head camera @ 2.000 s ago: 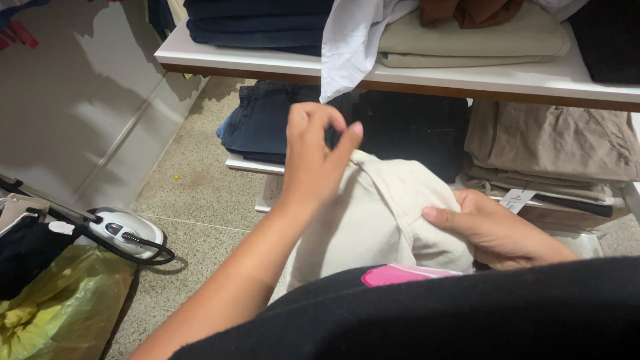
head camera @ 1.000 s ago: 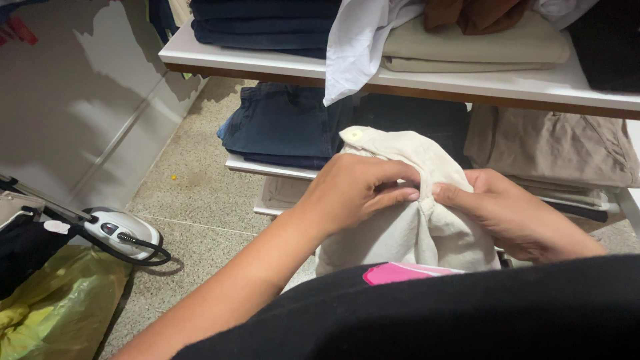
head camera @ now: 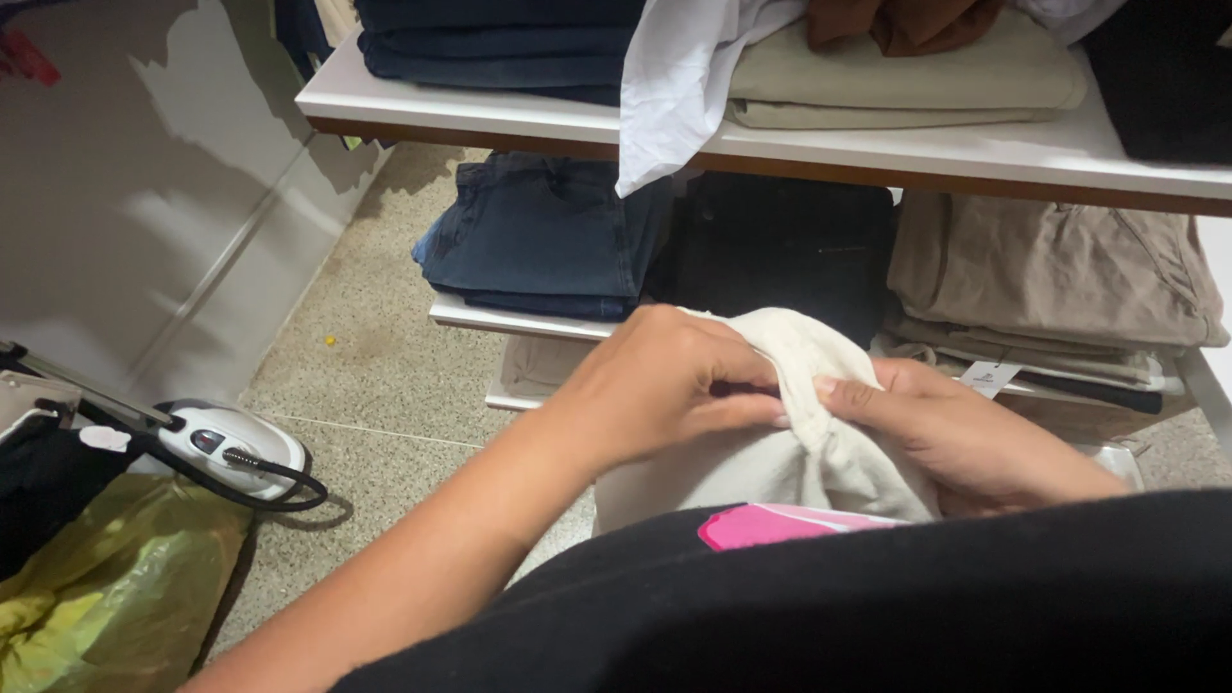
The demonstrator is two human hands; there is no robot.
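Observation:
An off-white cloth garment (head camera: 712, 481) hangs bunched in front of my body, its lower part hidden behind my black top. My left hand (head camera: 674, 385) pinches a gathered band of it between thumb and fingers. On the other side of that band, my right hand (head camera: 924, 423) grips the cloth, with the thumb on top and the other fingers partly hidden. The two hands are close together but apart. Behind them, folded dark blue jeans (head camera: 549, 231), folded black garments (head camera: 780, 250) and folded taupe trousers (head camera: 1049, 269) lie on a lower shelf.
An upper white shelf (head camera: 462, 111) bears folded dark blue garments, beige folded garments (head camera: 905, 72), a white cloth (head camera: 674, 87) hanging over its edge and a brown cloth (head camera: 895, 24). At left on the speckled floor stand a white-and-grey steamer-like appliance (head camera: 236, 448) and a yellow translucent plastic bag (head camera: 125, 568).
My left hand was raised at the cloth's upper edge two seconds ago; it has come down and right onto the gathered band. A round button-like spot at the garment's top, seen one second ago, is out of sight.

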